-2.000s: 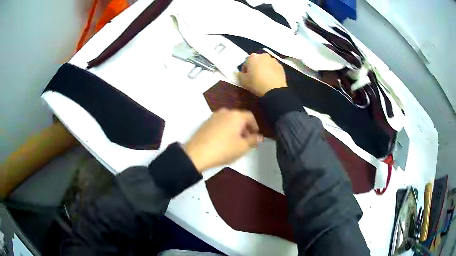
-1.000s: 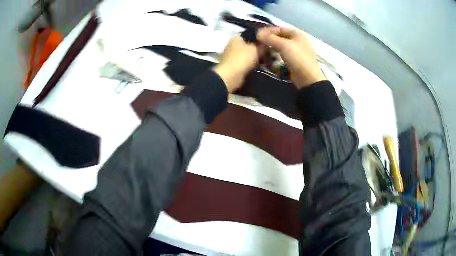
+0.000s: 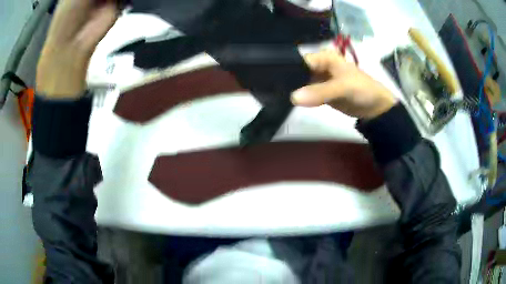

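Observation:
A black interlining piece [image 3: 261, 61], blurred, is stretched above the table between my hands, with a narrow black end hanging down at the middle. My left hand [image 3: 77, 47], blurred and partly cut off at the top left, grips its left end. My right hand [image 3: 349, 86] pinches it near the centre between thumb and fingers. Below it, a maroon collar piece [image 3: 266, 166] lies flat nearest me. A second maroon collar piece [image 3: 177, 94] lies farther back, its right part hidden behind the black piece.
The steam iron [image 3: 419, 86] with its yellow-orange handle stands at the right, with blue hoses beyond. A red loop [image 3: 345, 45] and a grey plate [image 3: 353, 21] lie at the far right. Another black piece [image 3: 166, 52] lies behind the far maroon one. The white table [image 3: 249, 213] has its edge toward me.
The view has turned and shifted. My hands have moved apart, left hand to the far left, with a black piece now raised between them. The near maroon piece is now uncovered by my arms.

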